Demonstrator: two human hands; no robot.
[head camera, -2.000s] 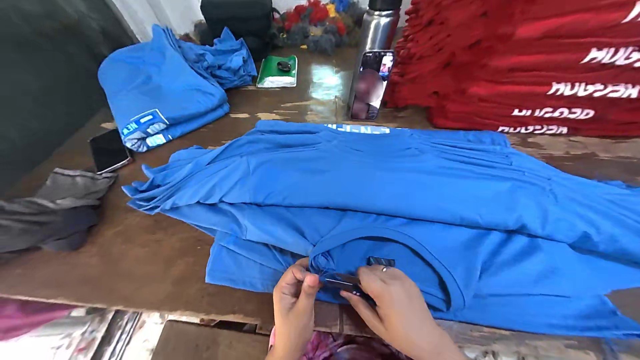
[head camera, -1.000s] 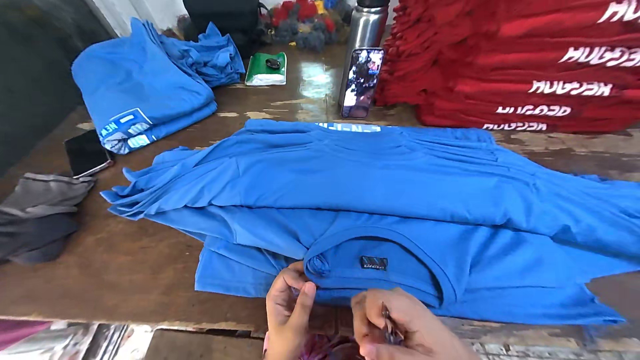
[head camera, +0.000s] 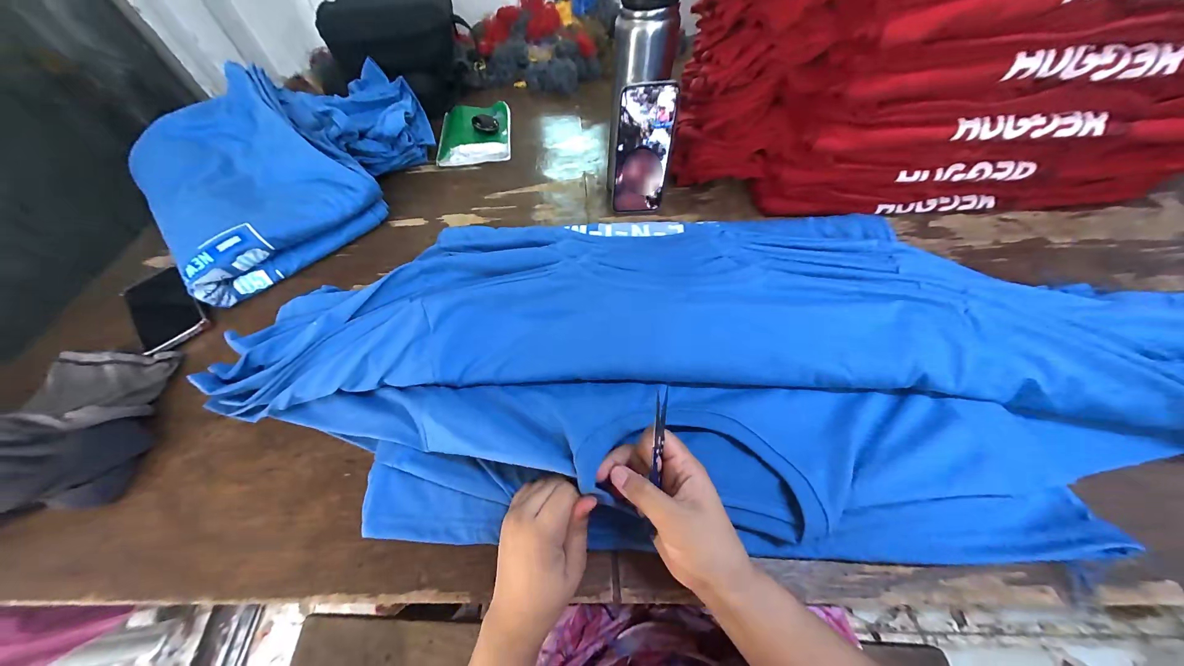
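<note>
Blue T-shirts (head camera: 592, 333) lie layered across the wooden table, sleeves fanned out at the left. The nearest shirt's round neckline (head camera: 814, 499) faces me. My left hand (head camera: 546, 527) pinches the blue fabric at the left side of that neckline. In my right hand (head camera: 680, 509) are small thread snips (head camera: 659, 439), their points directed away from me. The thumb and fingers of this hand also meet at the collar's left edge. What lies between those fingertips is too small to tell.
A folded blue shirt bundle (head camera: 250, 176), a dark phone (head camera: 165, 310) and grey cloth (head camera: 83, 425) lie left. A lit phone (head camera: 644, 148) leans on a steel bottle (head camera: 645, 46). Red garments (head camera: 888, 102) are stacked at back right. A green-and-white packet (head camera: 474, 134) lies near a black bag (head camera: 388, 46).
My right hand has moved from below the neckline up to its left edge, and the snips now point away from me. The black label seen inside the collar a second ago is out of sight.
</note>
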